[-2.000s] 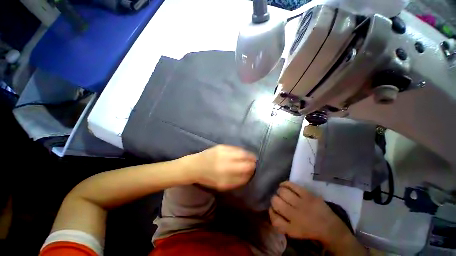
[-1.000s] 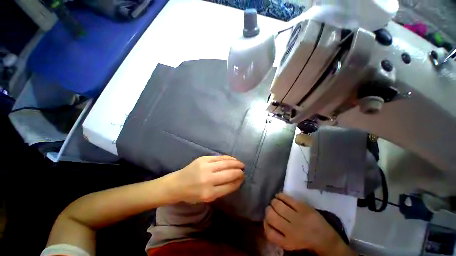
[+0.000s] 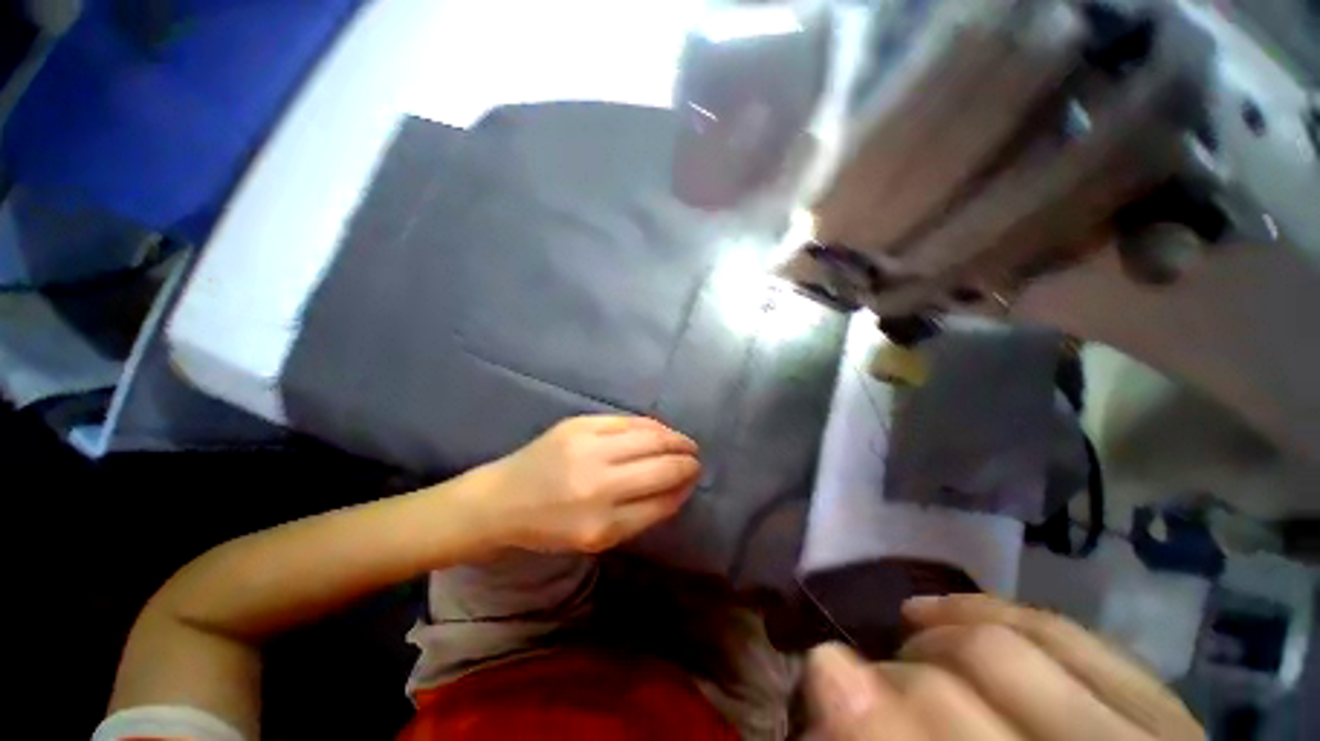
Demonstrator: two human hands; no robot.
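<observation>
A grey garment panel [image 3: 536,261] lies on the white machine table, its right part under the presser foot and needle [image 3: 793,275], where the lamp light glares. My left hand [image 3: 615,481] rests on the panel near its front edge, fingers together; whether it pinches the cloth I cannot tell. My right hand [image 3: 999,673] is raised off the panel at the bottom right, blurred and partly cut off by the edge. A thin thread line shows beside its fingers; I cannot tell if they hold it.
The sewing machine head [image 3: 999,145] fills the upper right. The lamp [image 3: 746,116] hangs left of it. A grey pocket-like piece [image 3: 970,420] lies right of the needle, over black loop handles [image 3: 1079,507]. A blue surface [image 3: 159,102] stands at upper left.
My right hand has left the panel's front edge and moved right and towards the camera. My left hand stays at about the same place on the cloth. The whole view has shifted and blurred.
</observation>
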